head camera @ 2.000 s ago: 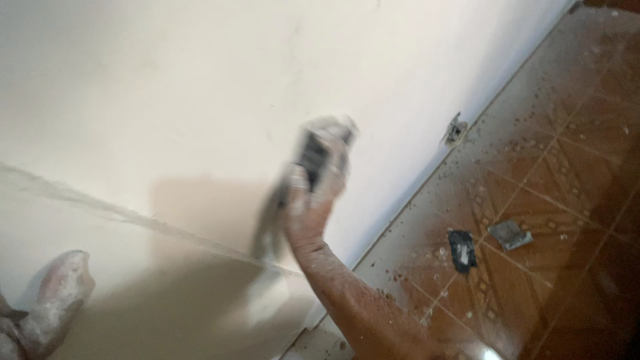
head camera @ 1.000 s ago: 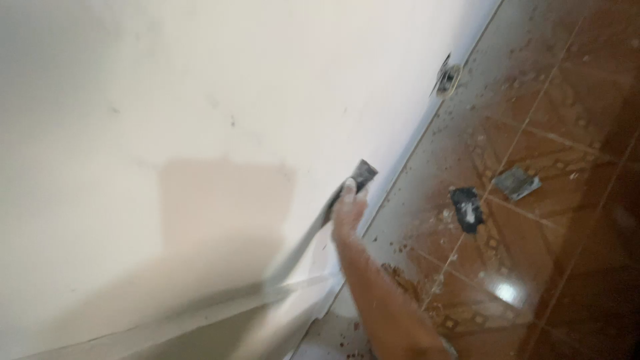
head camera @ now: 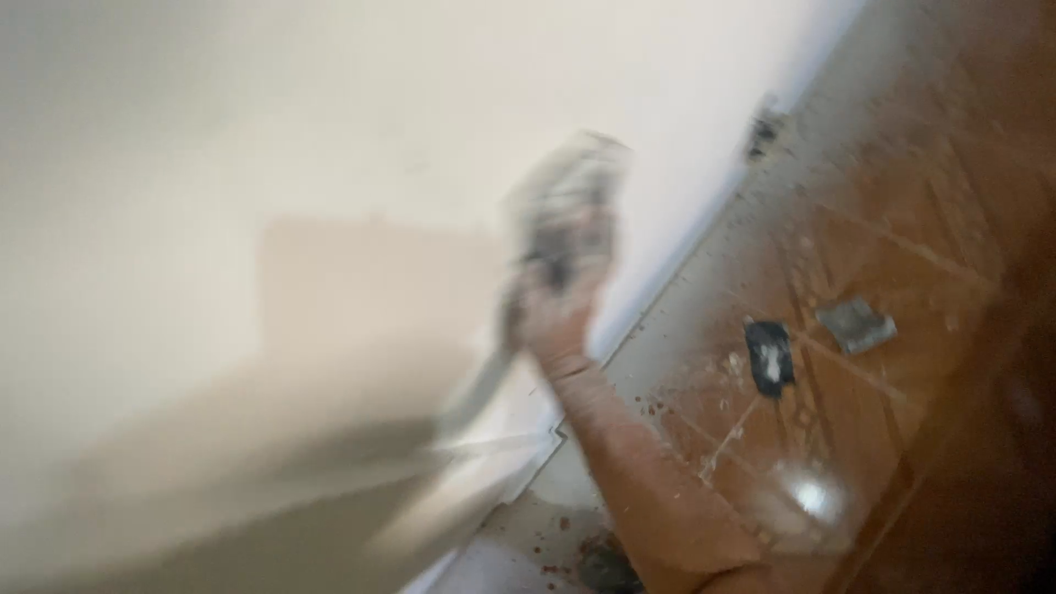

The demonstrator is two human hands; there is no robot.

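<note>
My right hand reaches in from the lower right and is blurred by motion. It is closed around a dark, flat, dusty pad, which looks like a sanding piece, held at the face of the pale wall. Whether the pad touches the wall cannot be told from the blur. A pinkish rectangular patch shows on the wall to the left of the hand. My left hand is out of view.
Right of the forearm, a black piece with a white smear and a grey flat piece lie on the brown tiled floor. A wall outlet box sits near the wall's base. Debris dots the pale floor border.
Since a second ago, my right hand has moved up the wall with the dark pad. The pale, dusty limb at the lower left two seconds ago is out of view.
</note>
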